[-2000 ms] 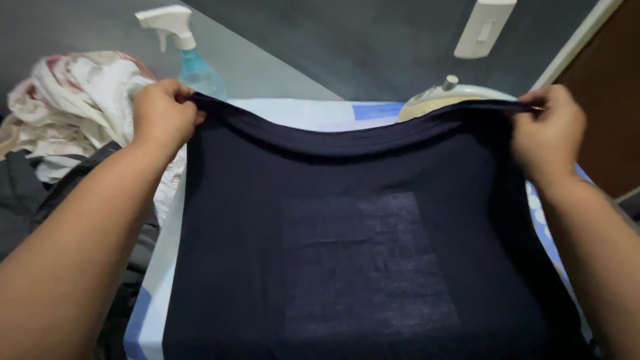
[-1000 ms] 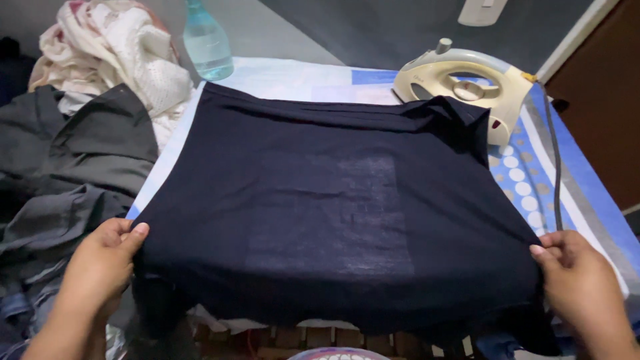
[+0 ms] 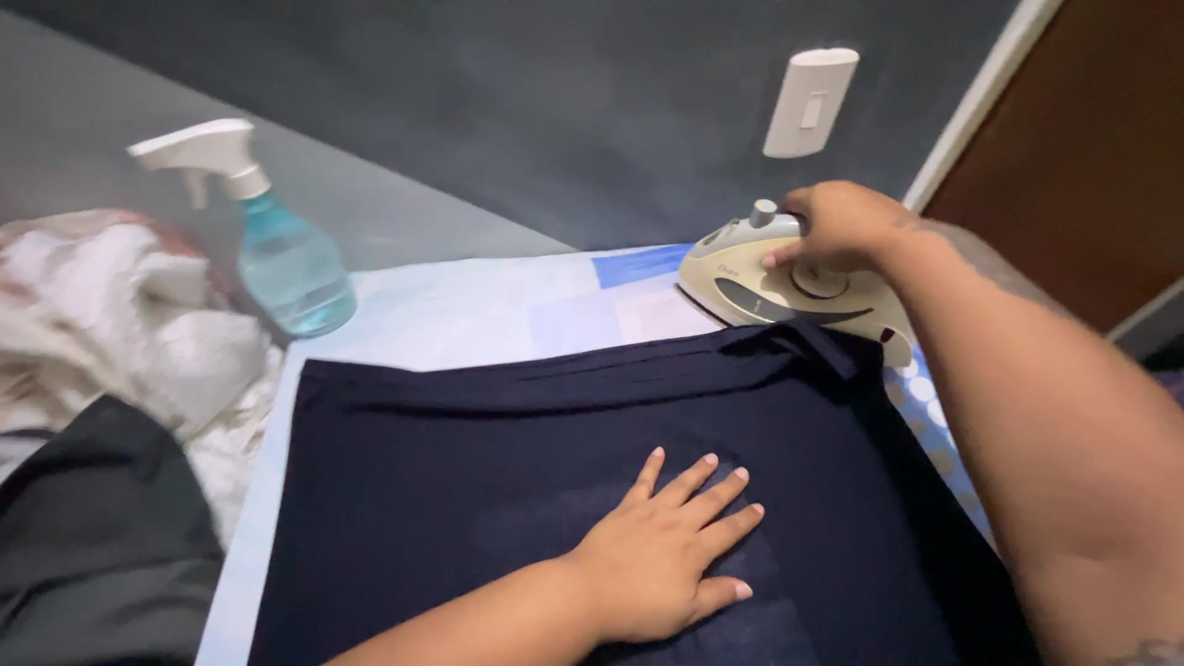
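A dark navy cloth garment (image 3: 416, 490) lies spread over a surface with a blue and white patterned cover (image 3: 444, 314). My left hand (image 3: 661, 546) rests palm down on the garment, fingers spread, holding nothing. At the back right, my right hand (image 3: 837, 227) is closed around the handle of a cream and grey clothes iron (image 3: 758, 277). The iron stands beside the garment's bunched back right corner, and part of its handle is hidden by my fingers. A spray bottle (image 3: 296, 268) with a white trigger head and clear blue body stands by the back left corner.
White and cream cloths (image 3: 157, 324) are heaped at the left, with a dark grey garment (image 3: 102, 536) in front of them. Behind the covered surface rises a grey wall (image 3: 518, 120) bearing a white switch plate (image 3: 811, 104). A brown door (image 3: 1073, 157) is at the right.
Both hands have let go of the garment's near corners. My left hand has moved inward onto the cloth; my right hand has moved back and taken hold of the iron. The view has shifted.
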